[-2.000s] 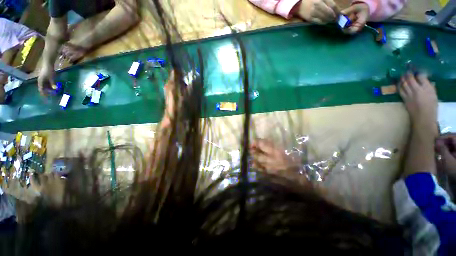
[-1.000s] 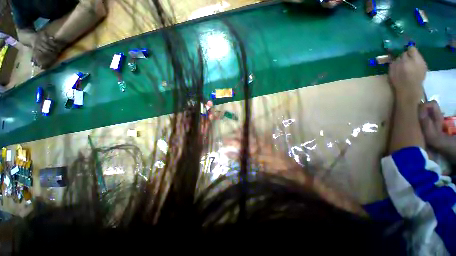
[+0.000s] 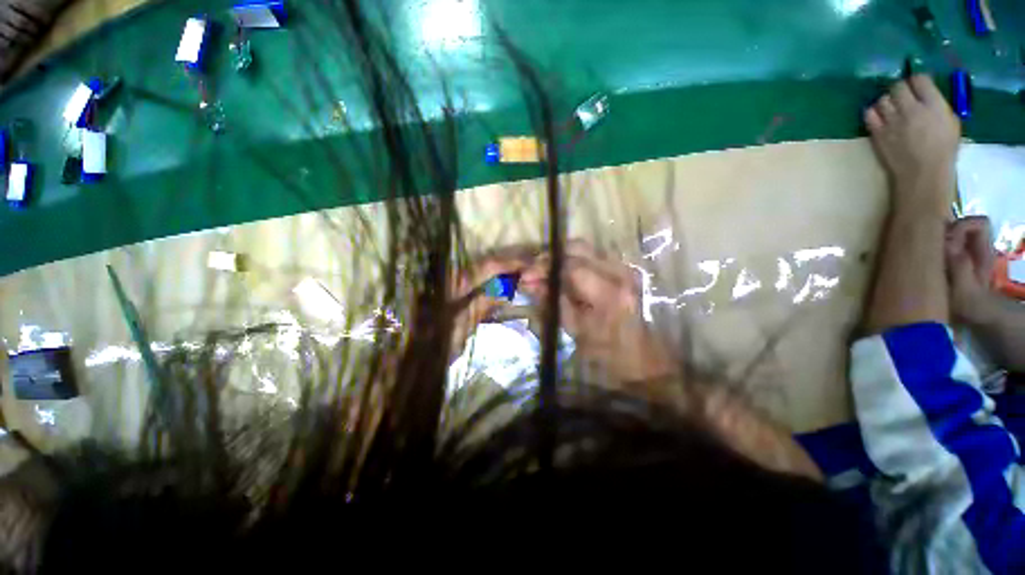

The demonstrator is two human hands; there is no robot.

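Note:
A small blue battery pack (image 3: 501, 286) is held just in front of me, over the tan bench edge. My right hand (image 3: 590, 294) has its fingertips on it. My left hand (image 3: 478, 281) is at its left side, mostly hidden behind dark hair strands, with its fingers by the pack. A white glossy patch, pads or glare, lies just below the hands (image 3: 495, 350). A tan-faced battery (image 3: 520, 149) lies on the green belt beyond my hands, with a small circuit board (image 3: 592, 109) to its right.
White-faced batteries lie on the conveyor belt (image 3: 697, 107) at the far left. A neighbour's hand (image 3: 916, 124) reaches over the belt at the right. A green strip (image 3: 136, 326), a dark block (image 3: 43, 373) and a white scrap (image 3: 225, 261) lie on the bench at left. Hair covers the lower middle.
The view has shifted left-to-right over the bench. My hands have come together from the belt edge, and a blue pack now shows between them. The neighbour's hand stays over the belt.

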